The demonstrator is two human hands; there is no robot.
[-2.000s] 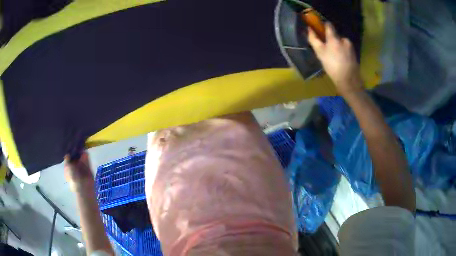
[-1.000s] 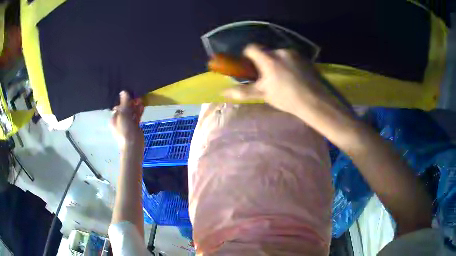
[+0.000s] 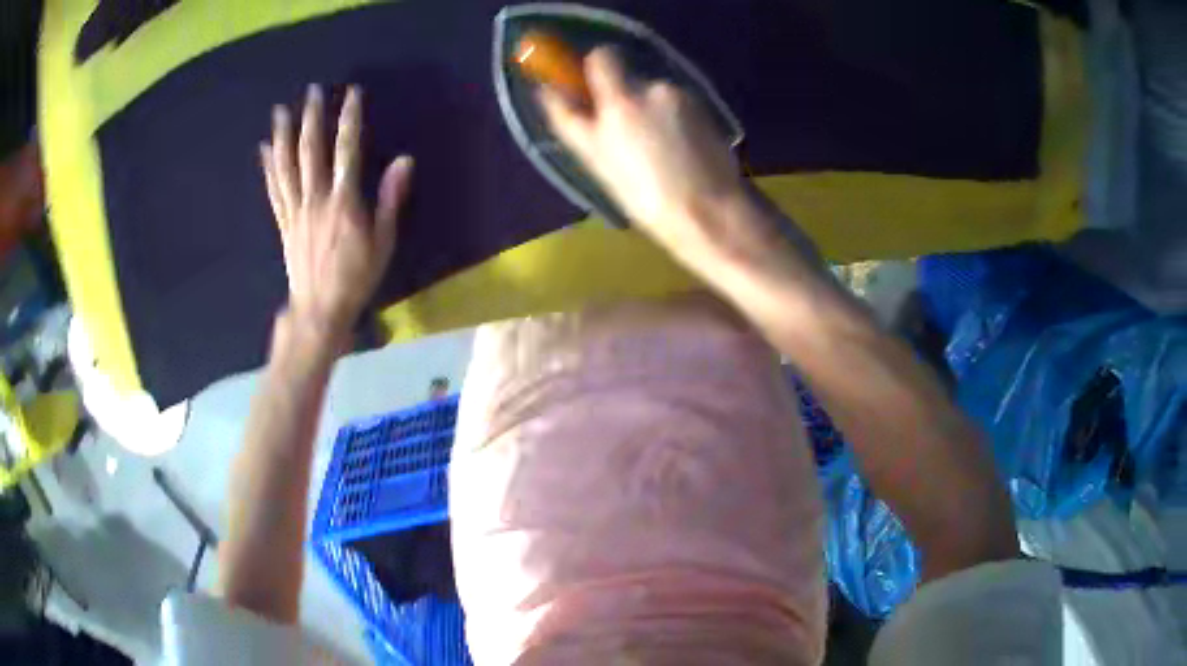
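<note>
A near-black garment (image 3: pixel 443 169) lies flat and smooth on the yellow ironing table cover (image 3: pixel 898 215). My right hand (image 3: pixel 644 137) is closed around the orange-brown handle of the steam iron (image 3: pixel 573 163), which rests on the middle of the garment near its front edge. My left hand (image 3: pixel 326 228) lies flat, palm down with fingers apart, on the left part of the garment, left of the iron. It grips nothing.
A pink apron (image 3: pixel 638 481) covers my lap below the table edge. A blue plastic basket (image 3: pixel 391 475) with dark cloth inside stands on the floor to the left. Blue plastic bags (image 3: pixel 1054 390) lie low at right. Another dark cloth is at the table's far left.
The iron moved from the right end of the garment to its middle and turned. My left hand let go of the garment's front edge and moved up to lie flat on it.
</note>
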